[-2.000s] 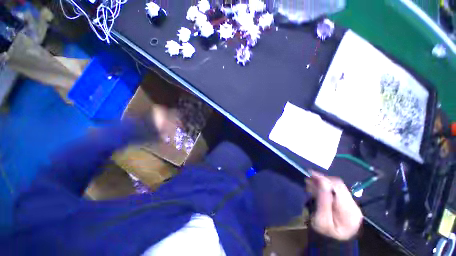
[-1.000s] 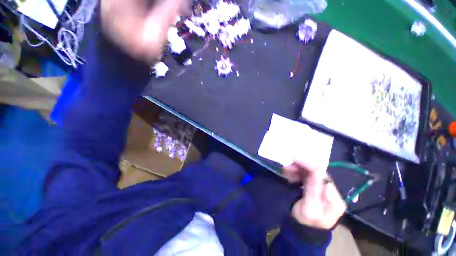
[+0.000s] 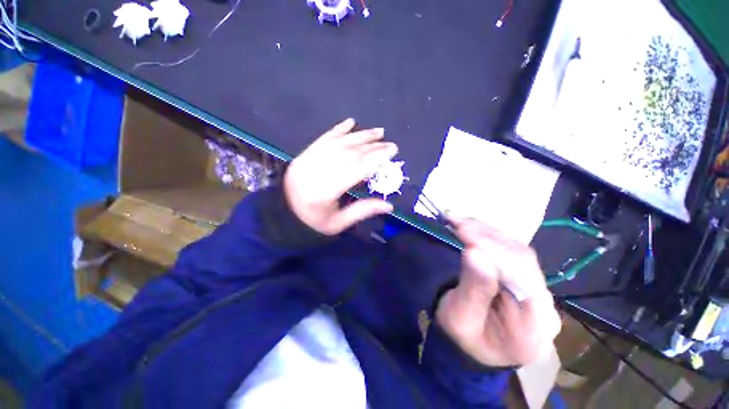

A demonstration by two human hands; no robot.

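My left hand [image 3: 340, 177] is at the bench's front edge, its fingers around a white spiked round housing [image 3: 387, 178], which lies at the fingertips and thumb. My right hand [image 3: 507, 291] holds dark thin tweezers [image 3: 436, 210], their two points apart and aimed left toward the housing, with a gap between. The tweezers' points are over the left corner of the white paper sheet [image 3: 494, 182]. Any small part at the points is too small to tell.
The white parts tray [image 3: 595, 96] with dark specks is at the right. Green-handled cutters [image 3: 577, 267] and a thin screwdriver [image 3: 649, 252] lie below it. More housings [image 3: 152, 19] and a loose wire are at the back left. Below the edge are a carton [image 3: 160, 152] and a blue bin [image 3: 72, 118].
My left hand has come from the housing cluster to the front edge, now with a housing. My right hand now shows tweezers pointing left. The view has shifted.
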